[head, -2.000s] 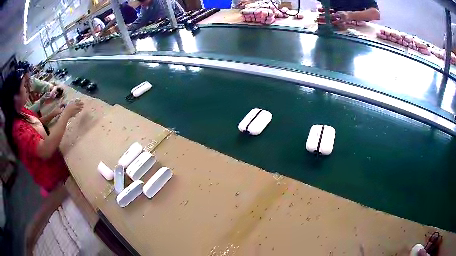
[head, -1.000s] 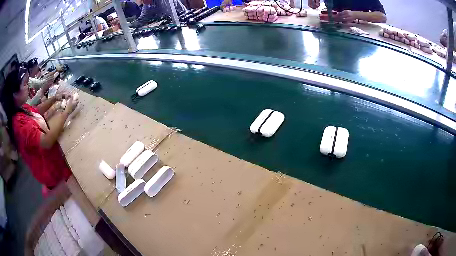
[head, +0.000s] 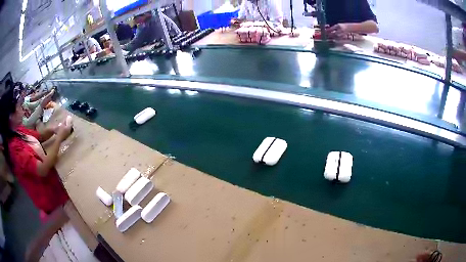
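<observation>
Neither of my hands can be made out. At the bottom right edge, black cord loops [head: 435,256] show beside a small brownish patch; what they belong to is cut off. Several open white shells [head: 155,207] lie in a loose group on the cardboard-covered bench [head: 204,220] at the left, some with the hollow side showing. On the green belt [head: 214,133], two white cases with black centre seams, one at the middle [head: 270,151] and one further right [head: 338,167], lie apart. A smaller-looking white case [head: 144,115] lies further left on the belt.
A worker in red [head: 36,166] stands at the left bench edge. A carton of white parts [head: 64,244] is at bottom left. Black items [head: 83,108] lie on the far-left belt. A metal rail [head: 230,89] runs behind the belt, with workers and pinkish bundles [head: 253,33] beyond.
The view has tilted, so the bench and belt sit lower in the picture. The white piece at the bottom right edge no longer shows. The red-clad worker's hands have moved.
</observation>
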